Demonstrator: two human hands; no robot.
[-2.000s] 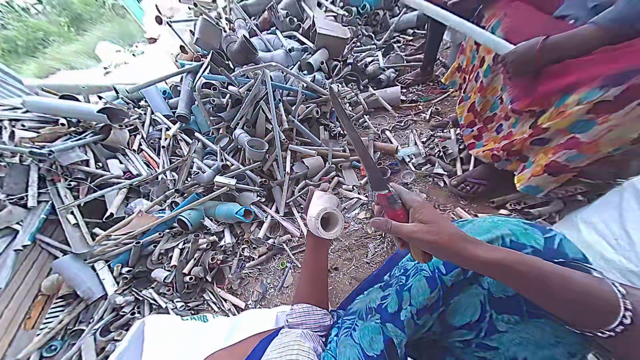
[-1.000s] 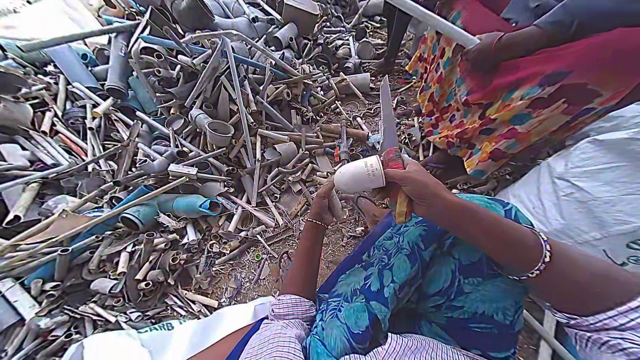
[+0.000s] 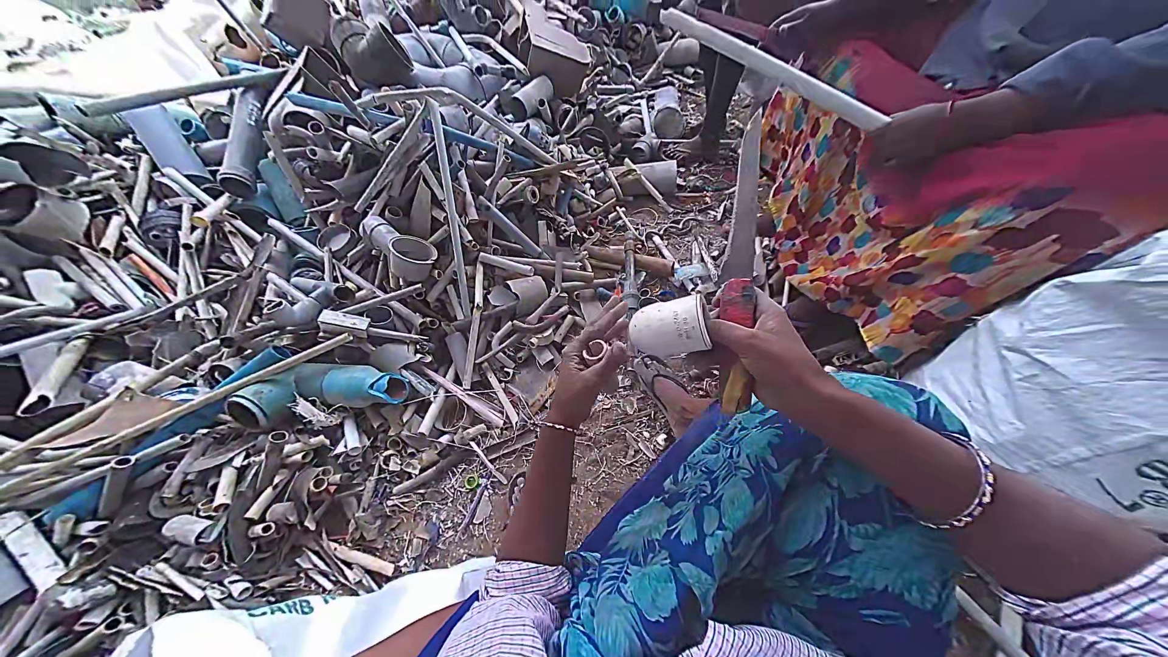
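My right hand [image 3: 771, 351] grips the red handle of a hand saw [image 3: 744, 205], its blade pointing up and away. The fingers of that same hand also pinch the rim of a white plastic pipe fitting [image 3: 671, 327], which bears printed writing. Just left of the fitting, my left hand [image 3: 589, 360] is raised with its fingers partly curled, and a small pale plastic ring [image 3: 596, 352] lies in it against the fingers. The ring and the fitting look apart.
A big heap of scrap plastic pipes [image 3: 456, 210] spreads ahead and left, with a blue pipe piece [image 3: 347, 385] on it. At upper right another person's hand [image 3: 912, 137] holds a long white pipe [image 3: 776, 68]. White sacks [image 3: 1049, 365] lie at my right and below.
The fitting was on my left hand's side two seconds ago; now my right hand holds it beside the saw. My left hand has come off it, and a small ring shows there.
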